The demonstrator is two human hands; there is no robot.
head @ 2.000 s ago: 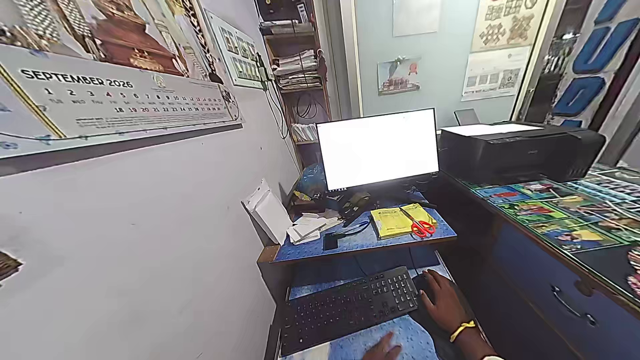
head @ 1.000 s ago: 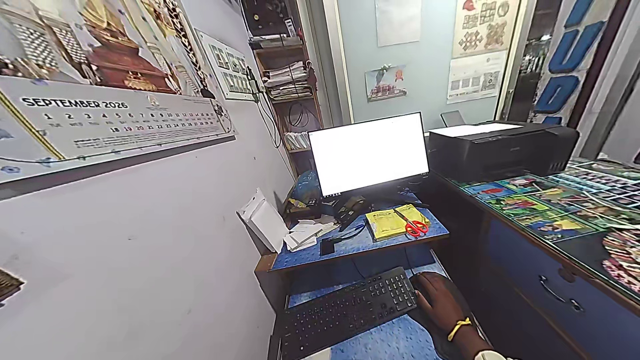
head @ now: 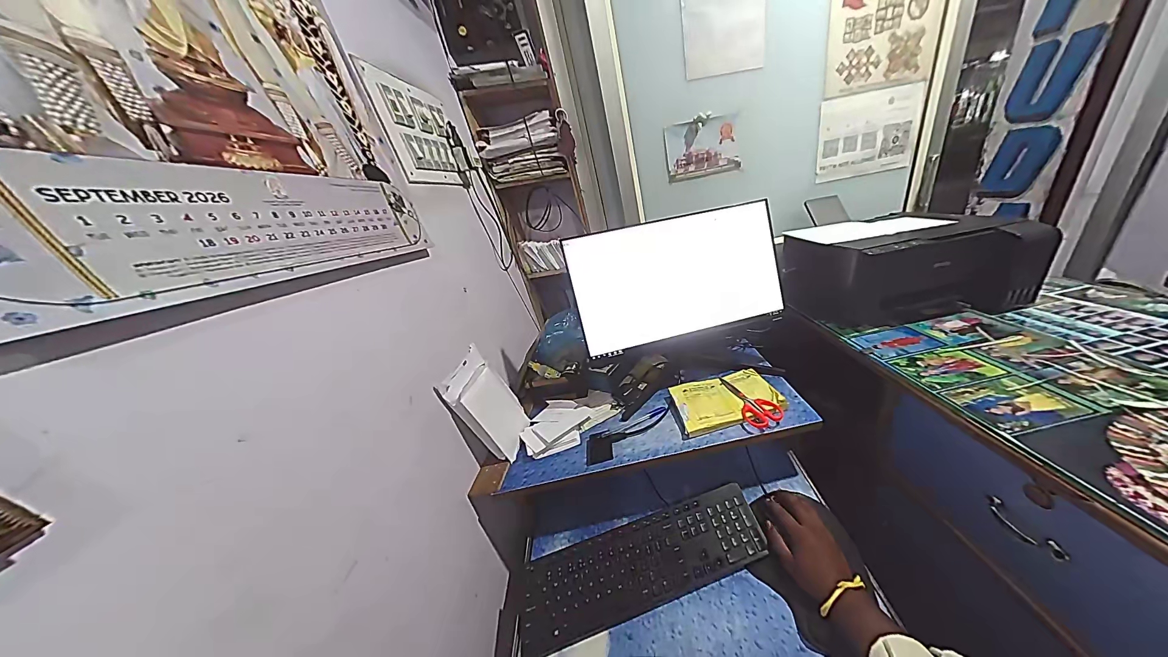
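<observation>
My right hand (head: 808,547), with a yellow band at the wrist, rests palm down at the right end of a black keyboard (head: 643,566). A dark mouse lies under it, mostly hidden by the fingers, on a black mouse pad (head: 785,584). My left hand is out of view. Above the keyboard tray, a monitor (head: 675,278) with a bright white screen stands on a blue-topped desk (head: 657,453). In front of the monitor, red-handled scissors (head: 761,413) lie on yellow packets (head: 707,406).
White papers (head: 555,427) and a leaning white box (head: 484,401) sit at the desk's left, by the wall. A black printer (head: 922,265) stands on a counter (head: 912,388) covered with photos at right. A shelf (head: 513,181) holds stacked papers behind.
My left hand, seen below the keyboard two seconds ago, has left the view. My right hand stays at the mouse.
</observation>
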